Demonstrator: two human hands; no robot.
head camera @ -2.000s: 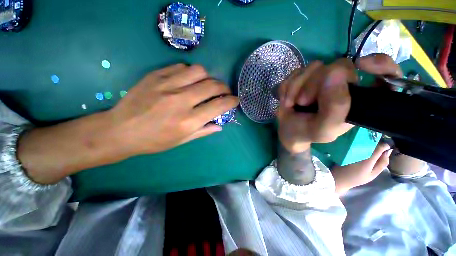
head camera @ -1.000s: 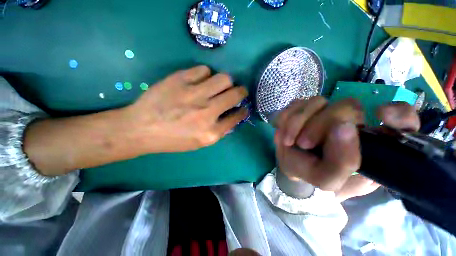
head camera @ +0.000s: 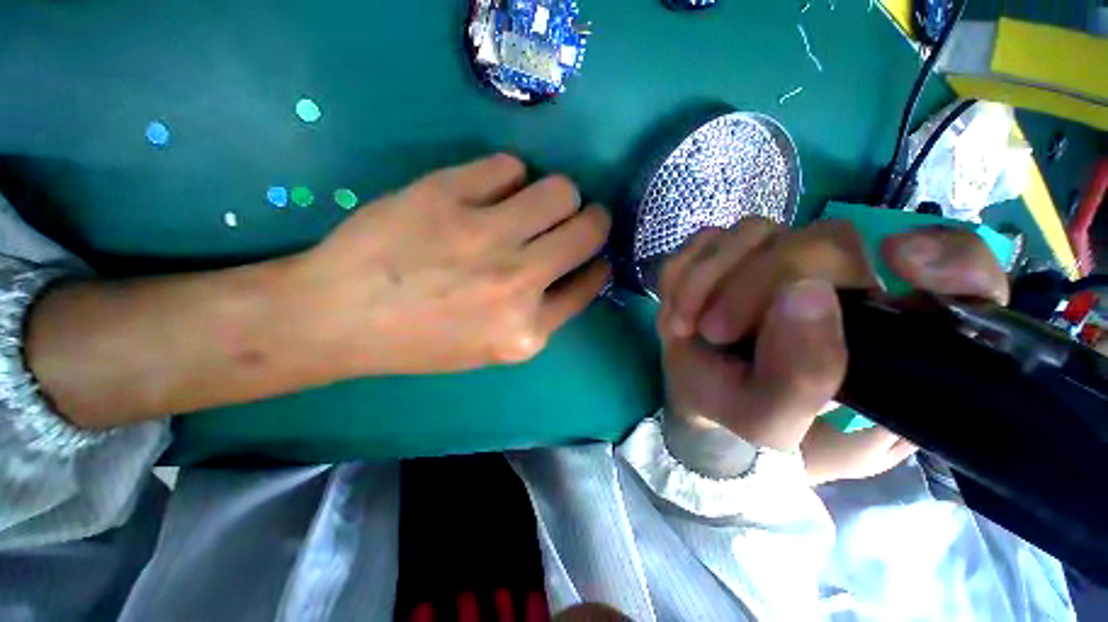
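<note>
My right hand (head camera: 772, 322) is closed around the black electric screwdriver (head camera: 972, 401), whose body runs to the lower right edge. Its tip is hidden behind my fingers. The fingers lie over the near rim of the round silver screw tray (head camera: 719, 176). My left hand (head camera: 468, 267) rests on the green mat, fingers curled over a round board unit (head camera: 611, 273). Only a small blue part of that unit shows beyond the fingertips, left of the tray. Another round unit (head camera: 530, 46), a blue board in a black rim, lies on the mat above my left hand.
Small blue, green and white stickers (head camera: 303, 197) lie on the mat at left. A teal box (head camera: 893, 225), clear plastic (head camera: 968, 152) and black cord (head camera: 909, 122) are at right. Thin strands lie beyond the tray. Another person's forearm (head camera: 857, 452) shows at lower right.
The view has shifted, so the mat items sit differently in the picture. Both hands keep their holds. My right hand and screwdriver are lower beside the tray, whose mesh shows more than two seconds ago.
</note>
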